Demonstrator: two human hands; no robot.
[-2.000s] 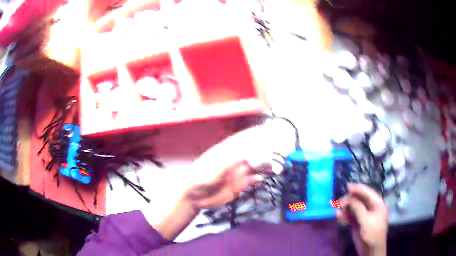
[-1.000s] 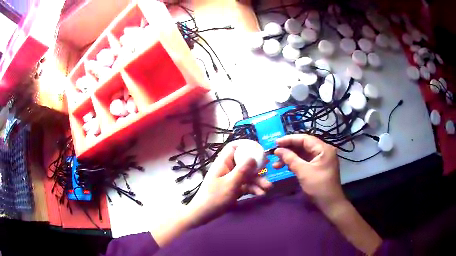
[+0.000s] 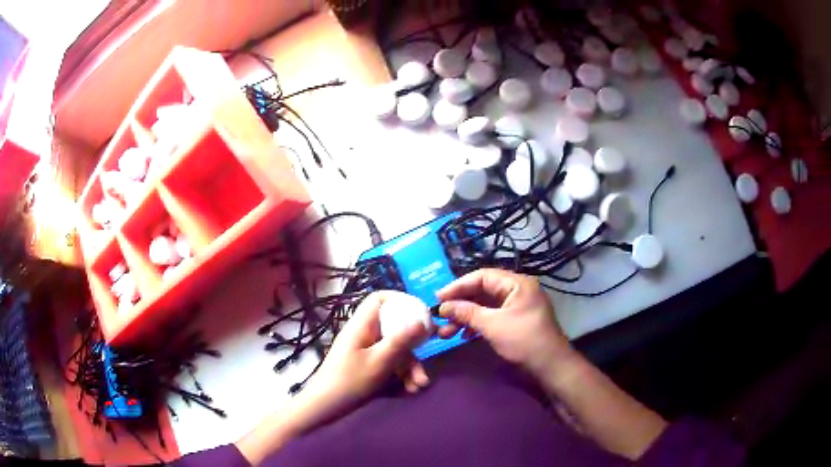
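My left hand (image 3: 378, 342) holds a round white unit (image 3: 404, 316) over the near part of the blue charging hub (image 3: 421, 264). My right hand (image 3: 497, 313) pinches a small black cable plug (image 3: 437, 312) at the right edge of that unit. Whether the plug is inside the unit cannot be told. Black cables (image 3: 319, 306) with free plugs fan out left of the hub. More cables run right from the hub to a cluster of white units (image 3: 579, 181) on the white sheet.
A red-orange divided tray (image 3: 219, 196) with loose white units stands at left. A second blue hub (image 3: 121, 392) with cables lies at lower left. Another bunch of cables (image 3: 296, 114) lies behind the tray. More white units (image 3: 747, 188) lie on red at right.
Two seconds ago my left hand was open and empty; it now holds a white unit. Since one second ago, my right hand's plug has come against the unit's edge. The view has shifted.
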